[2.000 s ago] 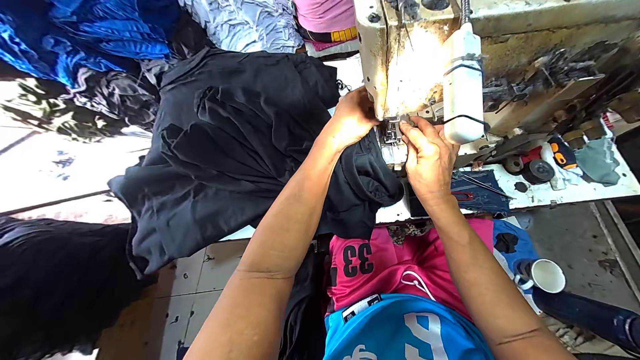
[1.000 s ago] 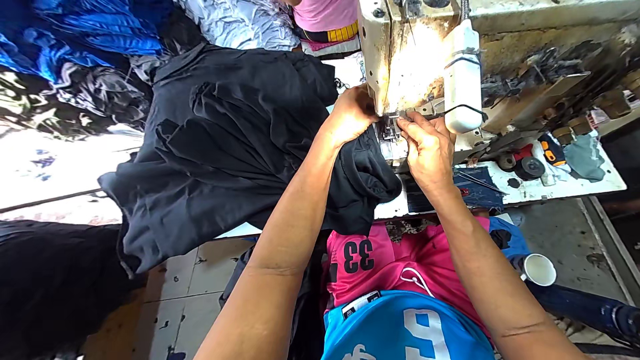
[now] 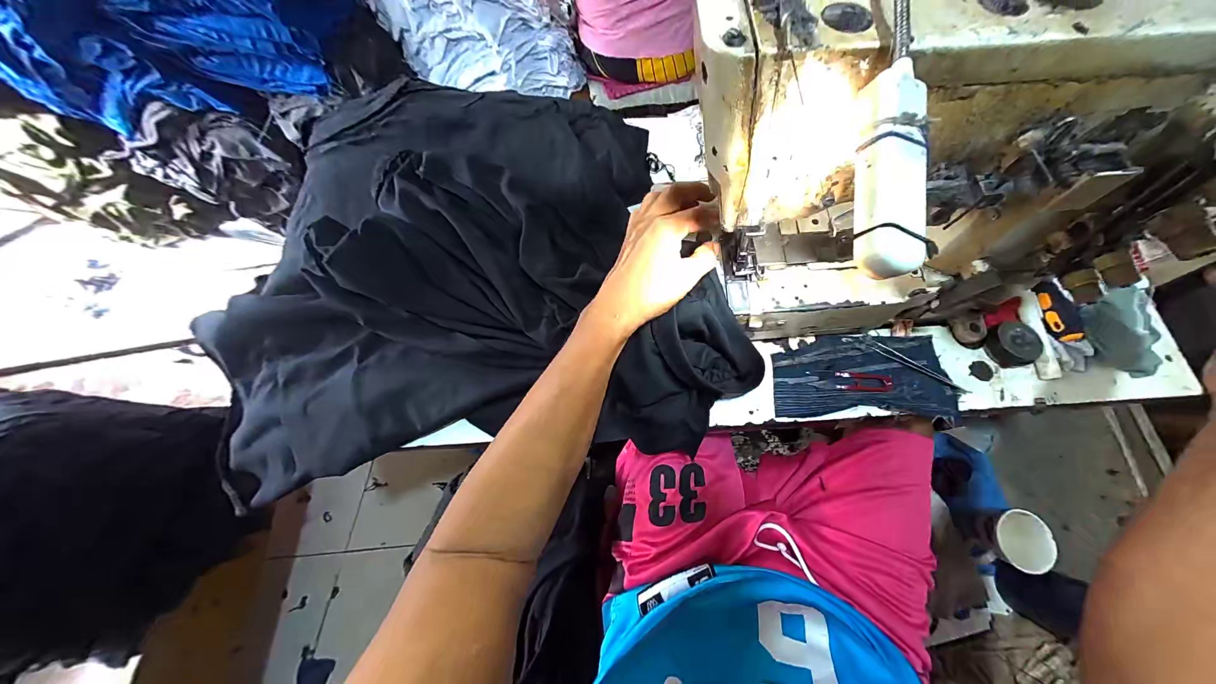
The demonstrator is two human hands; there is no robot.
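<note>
A bundled black garment (image 3: 446,256) lies over the left side of the sewing machine's table. My left hand (image 3: 665,252) is on the garment's right part, thumb and fingers bent around its edge, just left of the presser foot (image 3: 746,256) of an industrial sewing machine (image 3: 807,123). Whether the fingers pinch the cloth is hard to see. A rolled black cuff or band (image 3: 712,347) hangs toward the table's front edge. My right hand is outside the frame; only part of the right arm shows at the right edge.
Thread snips with red handles (image 3: 864,382) and tweezers (image 3: 912,366) rest on a dark cloth (image 3: 807,380). A black spool (image 3: 1013,344) and an orange-and-black tool (image 3: 1059,312) sit farther right. Blue cloth (image 3: 171,57) lies back left; black cloth (image 3: 95,532) is at left. A white cup (image 3: 1026,541) is low right.
My right hand, beside the presser foot in both earlier frames, has moved away to the right and out of view. My left hand remains near the needle area on the black garment.
</note>
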